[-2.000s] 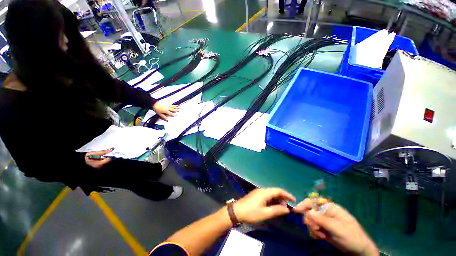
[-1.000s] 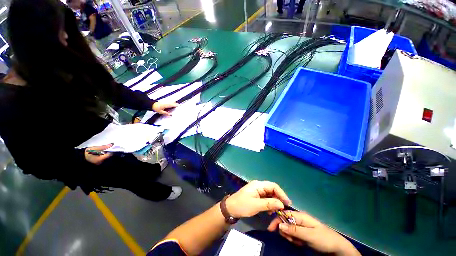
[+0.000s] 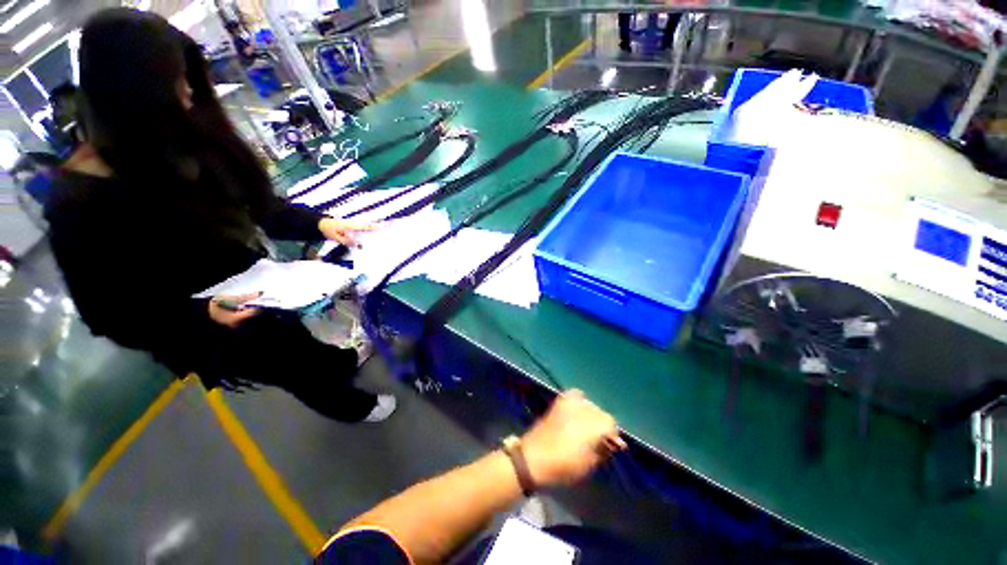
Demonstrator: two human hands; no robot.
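My left hand (image 3: 569, 438), with a brown wristband, is closed over the bench's front edge, slightly blurred. A thin dark wire (image 3: 538, 362) runs from the bench top to its knuckles, and a small dark end shows at its fingertips. How many wires it holds cannot be told. My right hand is not in view. Black cable bundles (image 3: 486, 263) lie in curves across the green bench (image 3: 508, 328), partly over white paper sheets (image 3: 425, 237), and hang over its front edge.
An empty blue bin (image 3: 640, 237) stands on the bench right of the bundles. Another blue bin (image 3: 723, 141) with papers is behind it. An off-white machine (image 3: 861, 182) with a dark spoked disc (image 3: 812, 320) stands at right. A person in black (image 3: 166, 243) stands at left, one hand on the papers.
My right hand has left the view, and the coloured wire ends seen between the hands no longer show. My left hand has closed. The view has turned right, showing more of the machine.
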